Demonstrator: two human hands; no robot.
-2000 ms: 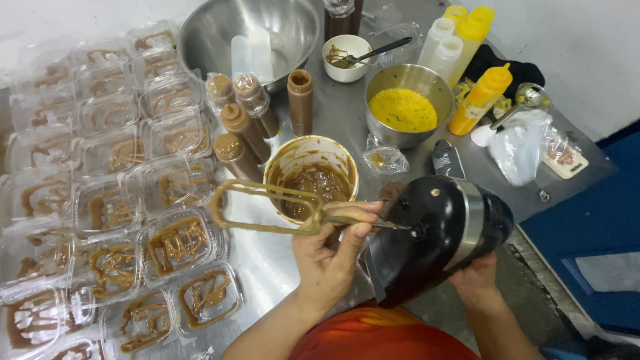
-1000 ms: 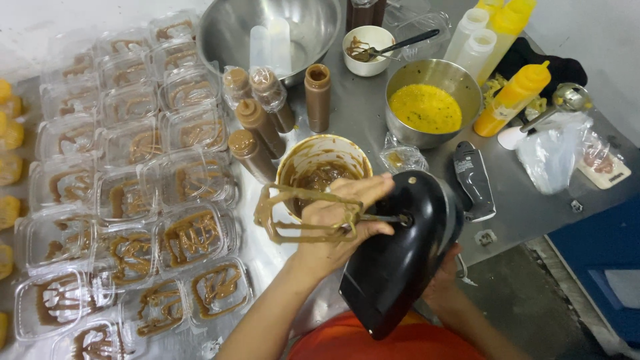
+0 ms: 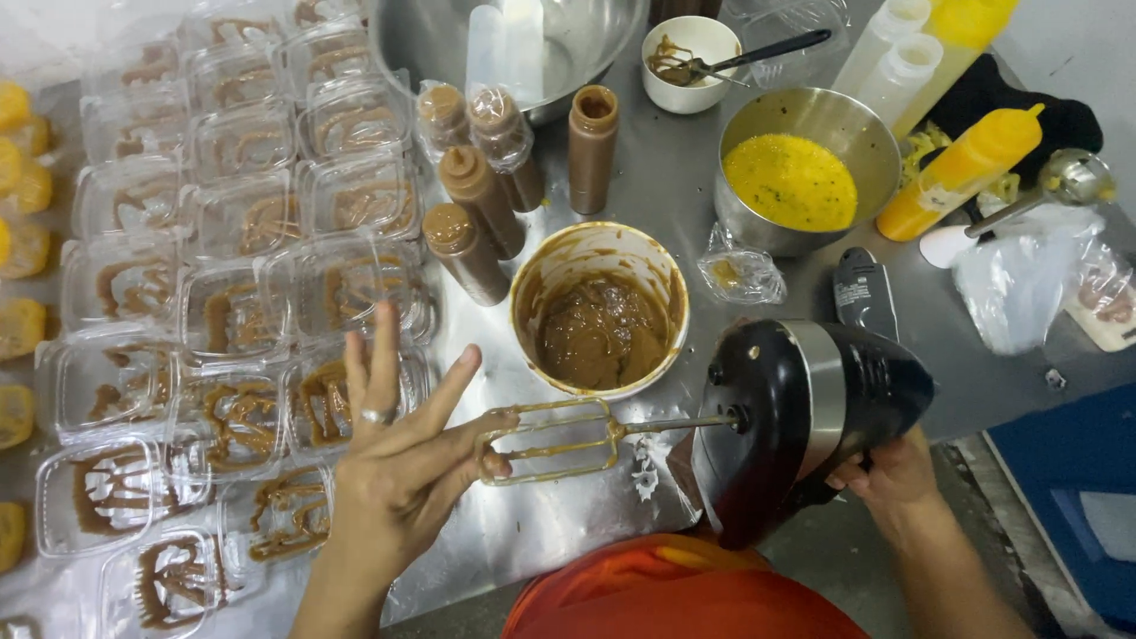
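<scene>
A black hand mixer [image 3: 754, 426] with a silver band is held in my right hand [image 3: 887, 470], whose fingers wrap its far side, partly hidden by the body. One wire beater [image 3: 568, 439], coated in brown cream, sticks out of the mixer to the left. My left hand [image 3: 417, 435] touches the beater's tip between thumb and a finger, the other fingers spread, a ring on one. Just beyond the beater stands a white tub [image 3: 524, 355] of thick brown cream, its inner wall smeared.
Rows of clear plastic boxes [image 3: 240, 231] streaked with brown sauce cover the left. Brown-filled squeeze bottles [image 3: 461, 253], a large steel bowl [image 3: 577, 53], a small white bowl [image 3: 688, 93], a steel bowl of yellow liquid [image 3: 874, 191] and an orange squeeze bottle [image 3: 963, 173] stand farther back.
My left hand has moved from the beater's shaft end out to its tip. Only one beater now shows on the mixer, where a wider pair of wire loops showed one second ago.
</scene>
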